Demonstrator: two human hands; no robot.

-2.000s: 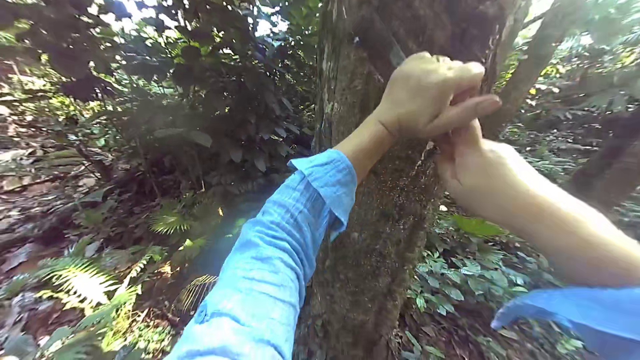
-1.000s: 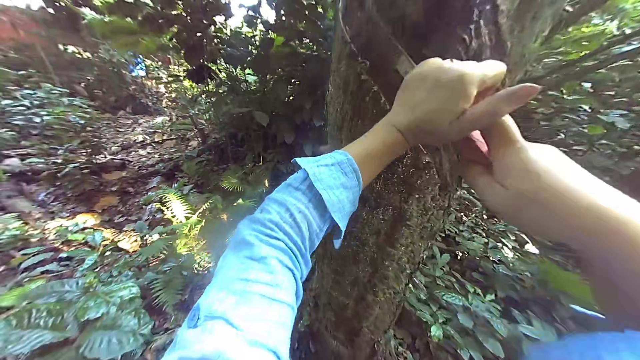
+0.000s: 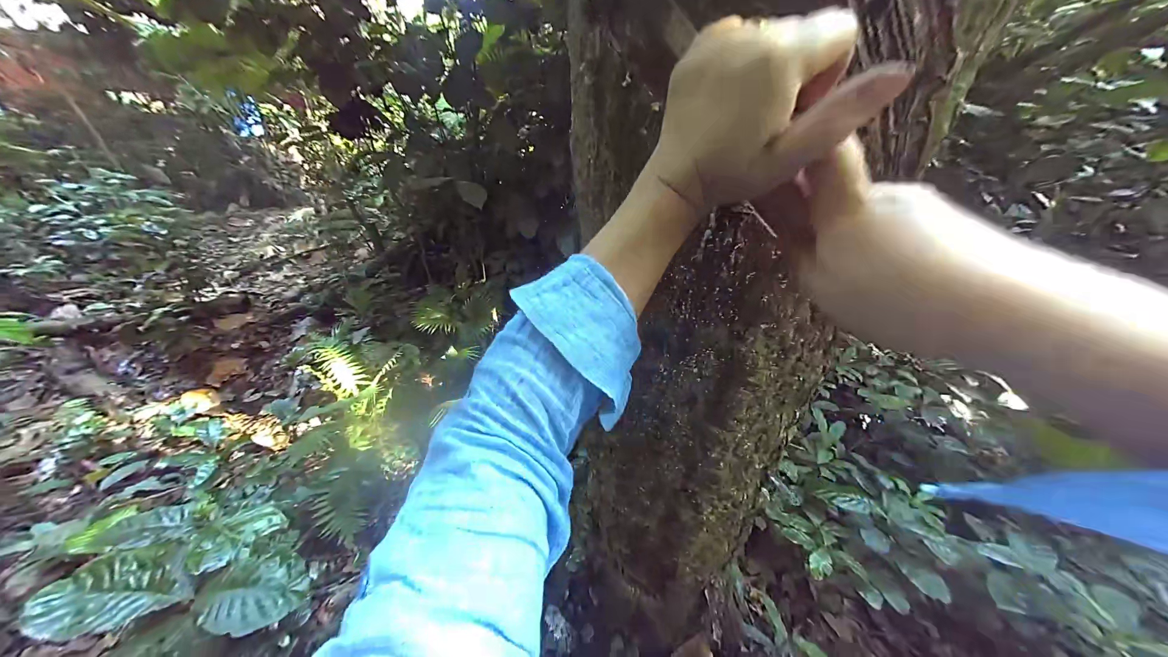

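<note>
My left hand is closed in front of the tree trunk, high in the view, with its thumb pointing right. A thin, flat, blade-like tool sticks out at its upper left; its kind cannot be made out, and its grip is hidden. Close against the underside of the left hand is my right hand, blurred, its fingers mostly hidden behind the left. Whether the right hand holds anything cannot be seen. Just under both hands, a thin sliver lies against the dark, rough bark.
Broad-leaved plants and a sunlit fern grow at the lower left. Leaf litter covers the ground behind them. Low leafy plants stand right of the trunk, and dark foliage rises to its left.
Both hands have moved up and right in the view, still together against the trunk. The view has also shifted, showing more ground at the left.
</note>
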